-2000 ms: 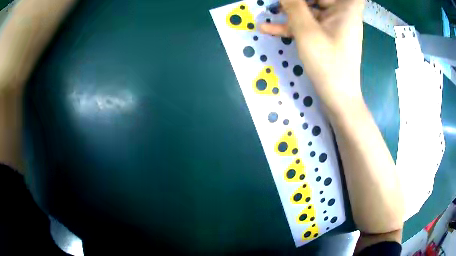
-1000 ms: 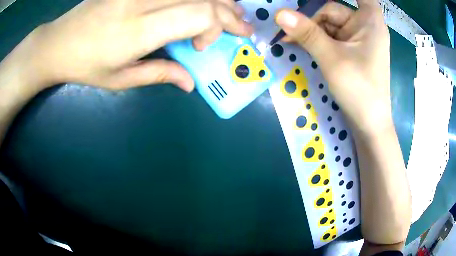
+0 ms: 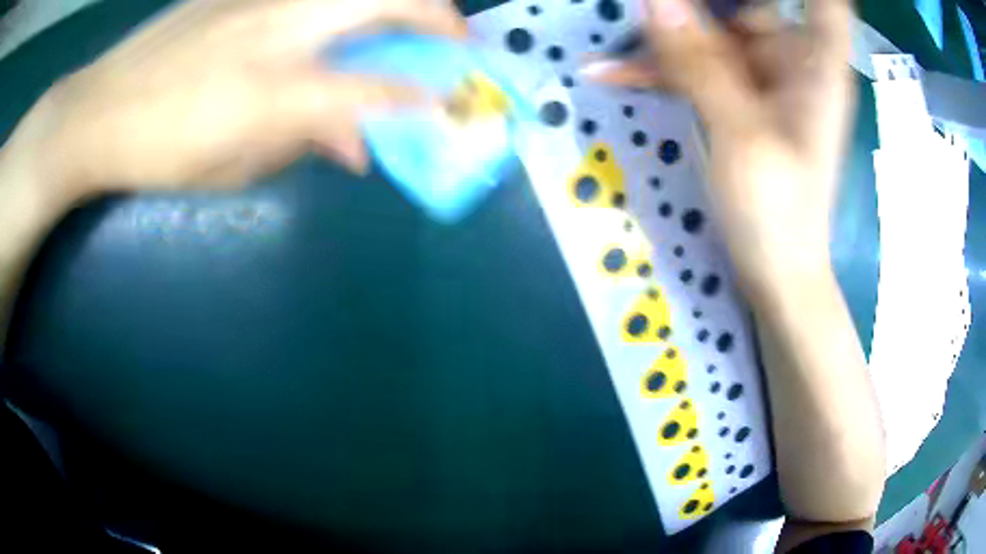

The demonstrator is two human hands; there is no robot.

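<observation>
A light-blue plastic shell (image 3: 438, 173), blurred, is in my left hand (image 3: 249, 87) at the upper left, tilted above the green surface. A yellow sticker (image 3: 479, 97) shows on the shell, partly behind my fingers. My right hand (image 3: 746, 97) is at the upper right over the sticker sheet (image 3: 719, 254), blurred, its fingers bent around a dark slim tool (image 3: 633, 45) that is only partly visible. The white sheet lies slanted, with a column of yellow stickers on its left side and dark dots elsewhere.
Used white liners (image 3: 919, 271) lie piled at the right on the dark-green surface (image 3: 357, 368). A pale strip (image 3: 957, 97) and blue pieces (image 3: 968, 43) show at the upper right. Red and white items (image 3: 930, 530) are at the lower right corner.
My left hand came in from the left with the shell, and has since moved it left and up, off the sheet's edge. The sheet shifted right, then slightly back left.
</observation>
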